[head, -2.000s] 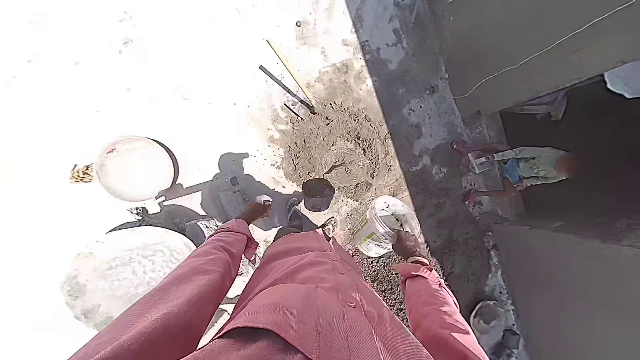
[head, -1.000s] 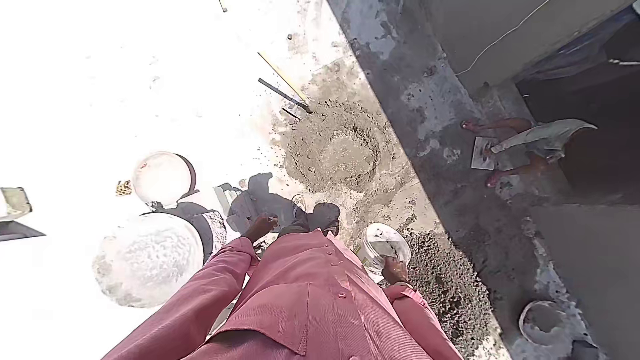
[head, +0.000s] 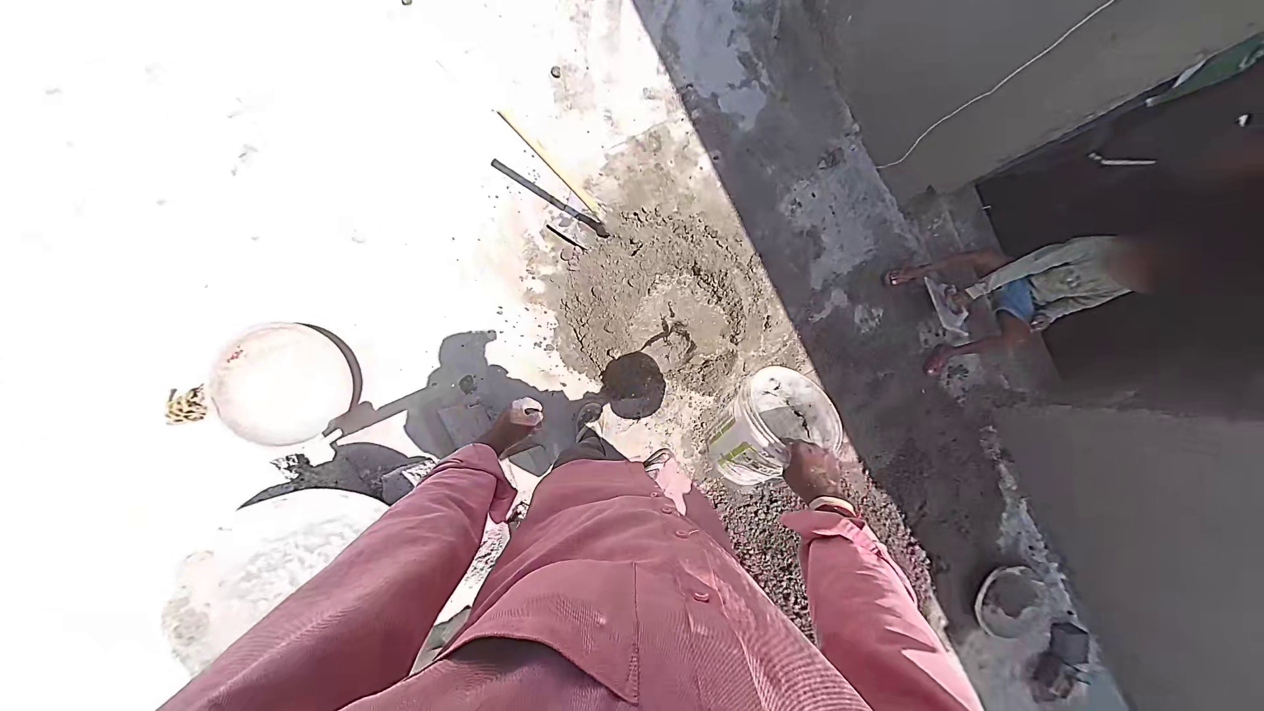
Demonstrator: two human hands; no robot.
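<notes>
My right hand (head: 813,471) grips the rim of a white plastic bucket (head: 746,439), which is tilted and has some grey residue inside. Left of my body, my left hand (head: 513,425) is closed around a small whitish thing that I cannot make out. Ahead of my feet lies a round heap of wet grey mortar (head: 657,286), hollowed in its middle. A dark round shape (head: 633,384), perhaps a shadow or a pan, shows at the heap's near edge.
A yellow-handled tool (head: 548,158) leans into the heap's far side. Round white basins (head: 284,385) stand at left. Gravel (head: 765,538) lies beside my right foot. Another bucket (head: 1011,600) stands at lower right. A person (head: 1057,281) crouches in a doorway at right, one hand on a flat board.
The bucket in my right hand has swung outward, away from my body, since one second ago. The dark round shape shows near the heap again. The view has shifted somewhat.
</notes>
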